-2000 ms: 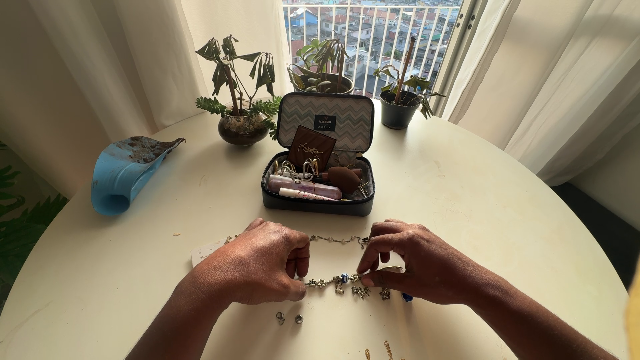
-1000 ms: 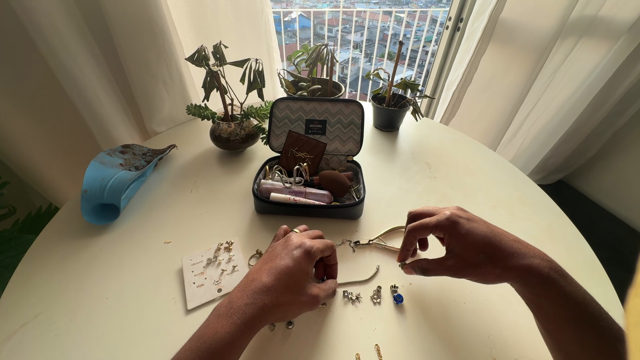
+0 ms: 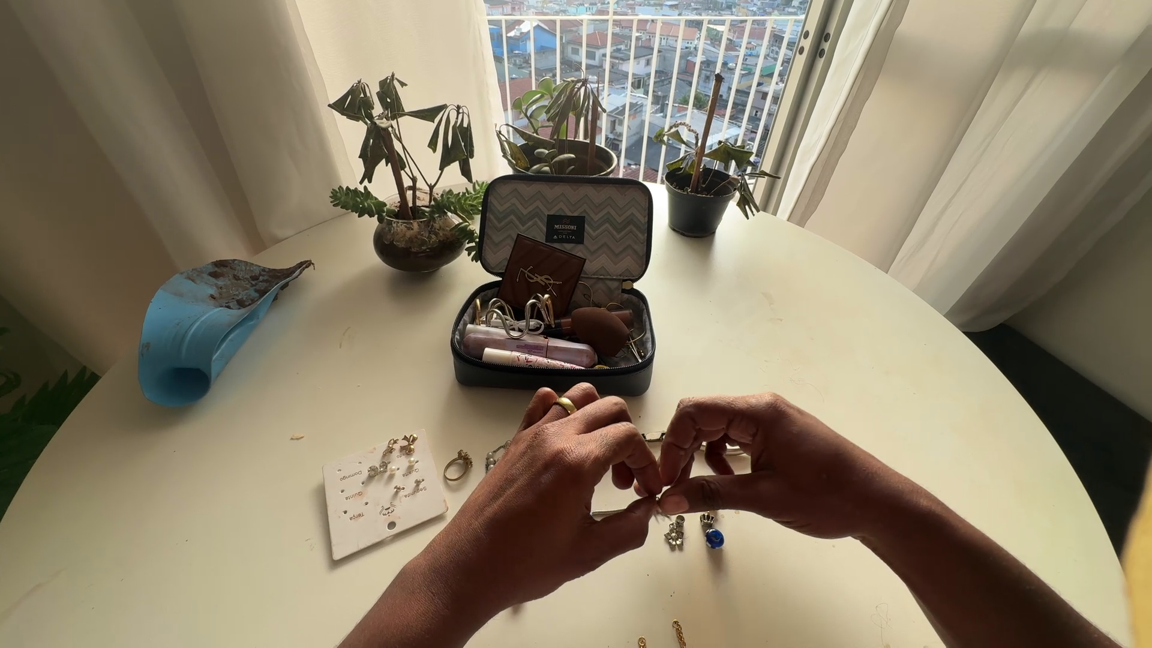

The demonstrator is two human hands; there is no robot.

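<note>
My left hand (image 3: 562, 495) and my right hand (image 3: 774, 472) meet at the fingertips over the table, pinching a small piece of jewelry that the fingers mostly hide. A thin silver strand shows beside my left thumb. Just below the fingertips lie a silver flower-like charm (image 3: 675, 533) and a charm with a blue bead (image 3: 713, 537). Behind my right fingers, parts of a metal object (image 3: 735, 449) are visible. Left of my left hand are a ring (image 3: 457, 465), a partly covered silver piece (image 3: 492, 457) and a white earring card (image 3: 353, 528) with several earrings.
An open cosmetic case (image 3: 551, 376) holding makeup items and a coiled cable stands beyond my hands. Potted plants (image 3: 418, 243) line the table's far side, and a blue plastic container (image 3: 193, 333) lies at left. Gold chain-like pieces (image 3: 679, 633) are near the bottom edge.
My right hand has moved left from the pliers seen one second ago, and its fingertips now meet those of my left hand. The charm-strung bracelet held two seconds ago is no longer visible between the hands.
</note>
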